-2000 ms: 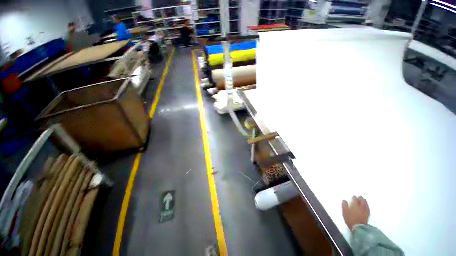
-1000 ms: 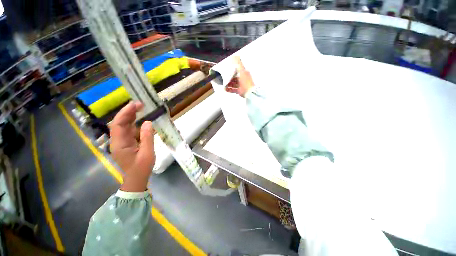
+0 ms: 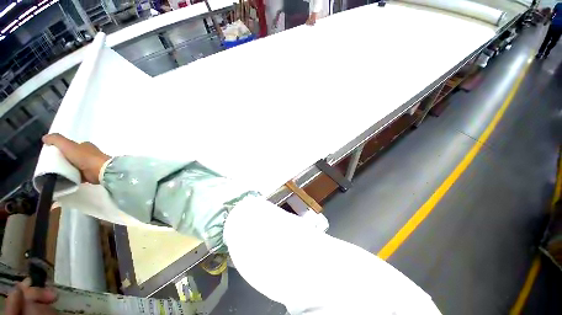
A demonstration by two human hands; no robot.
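The white fabric roll (image 3: 79,104) slants up at the left, with a dark bar (image 3: 43,221) coming out of its open near end. My right hand (image 3: 77,157) grips the rim of that end. My left hand (image 3: 31,299), cut off by the bottom left corner, has its fingers closed around the bar's lower end beside the pale roll stand (image 3: 105,301). White fabric (image 3: 277,92) runs from the roll over the long table. A wooden stick (image 3: 304,195) and a dark metal bar (image 3: 333,175) jut past the table edge.
A person's hand (image 3: 312,19) rests at the table's far side. Another white roll (image 3: 456,8) lies at the far end. Bare cream table top (image 3: 160,255) shows near the stand. A person (image 3: 550,34) stands in the aisle at the far right. Yellow lines (image 3: 453,178) mark the floor.
The view has swung right along the table. My right hand stays on the roll's end. My left hand, open beside the bar before, now has its fingers closed around the bar's end.
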